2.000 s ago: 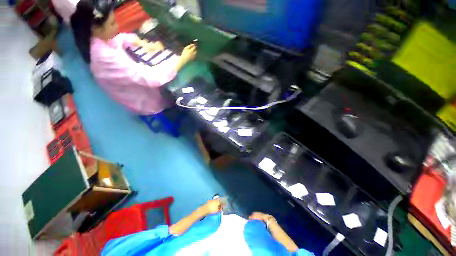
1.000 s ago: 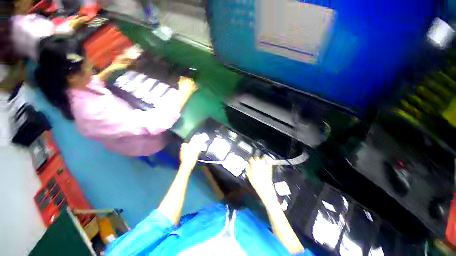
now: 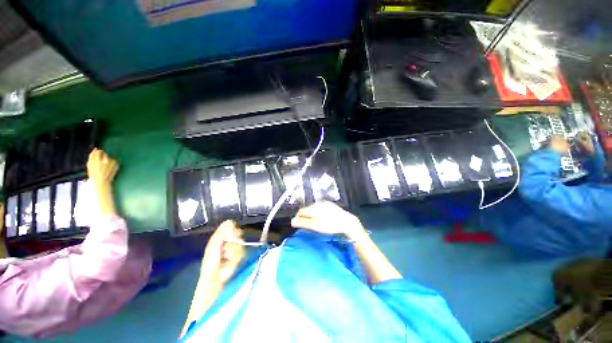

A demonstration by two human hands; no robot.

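A black phone tray (image 3: pixel 176 228) lies in front of me with several black phones side by side, glare on their screens. A white cable (image 3: pixel 309 161) runs from the computer case across the tray and down to my hands. My left hand (image 3: pixel 225 245) is just in front of the tray's front edge, fingers closed around the cable's end part; the plug is not clear. My right hand (image 3: pixel 326 219) is at the tray's front edge below the rightmost phone (image 3: pixel 325 186), fingers bent; whether it holds anything is hidden.
A second phone tray (image 3: pixel 357 175) with a white cable (image 3: pixel 508 191) is at right. Behind are computer cases (image 3: pixel 251 110), a mouse (image 3: pixel 421 79), a monitor (image 3: pixel 201 33) and a red bin (image 3: pixel 500 84). A pink-sleeved person (image 3: pixel 74 268) works at left, a blue-sleeved person (image 3: pixel 557 194) at right.
My view has turned so the bench runs across the picture. My hands have moved from over the phones to the tray's front edge. The cable now hangs down to my left hand.
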